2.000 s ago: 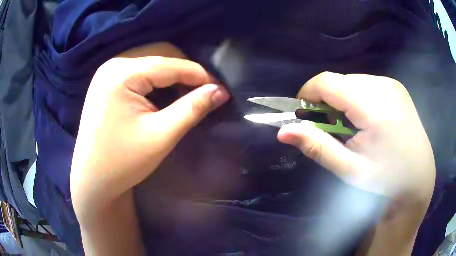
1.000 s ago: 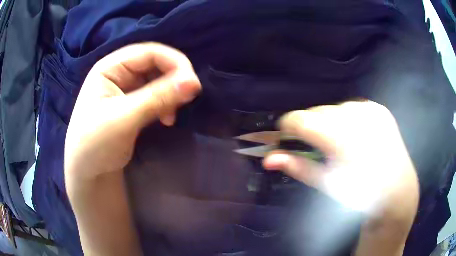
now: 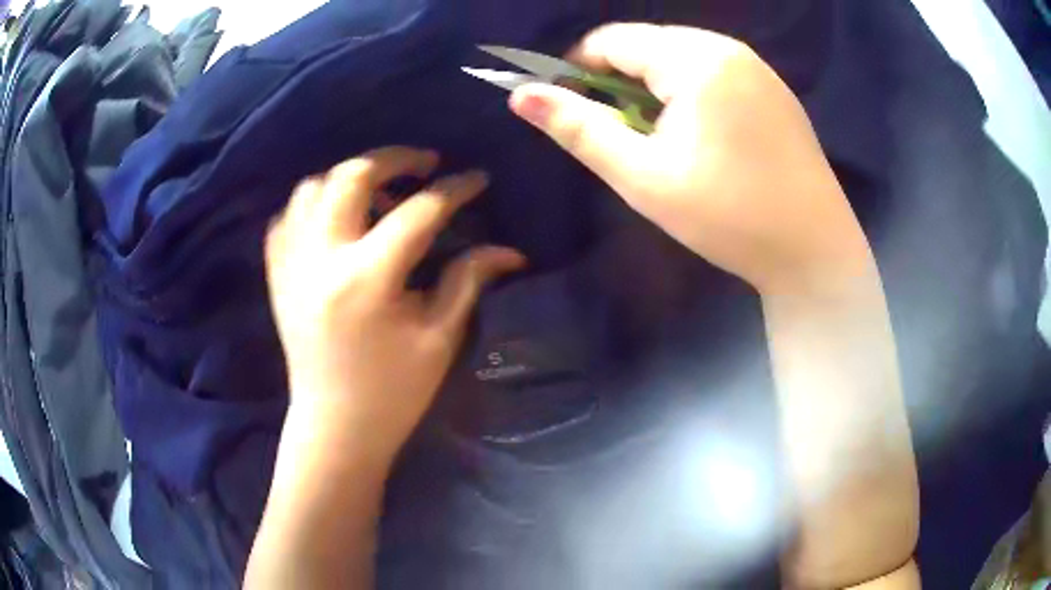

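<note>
The navy garment [image 3: 645, 346] lies in a layered heap across the middle of the view. White print with an "S" [image 3: 498, 364] shows on it below centre, above a curved edge. My left hand [image 3: 369, 288] rests on the cloth left of centre, fingers spread and slightly bent. Cloth may lie between its fingers; I cannot tell. My right hand [image 3: 703, 150] is at the upper centre and holds the green-handled snips [image 3: 628, 101]. Their two silver blades point left and stand slightly apart, above the cloth.
Grey garments [image 3: 58, 219] lie piled along the left side. The white table top [image 3: 991, 127] shows at the upper right edge, and a strip of it at the top left. A pale blurred glare covers the lower right.
My right hand has moved up and away with the snips. My left hand has shifted right and its fingers have spread from a pinch. The printed mark now shows more to the left.
</note>
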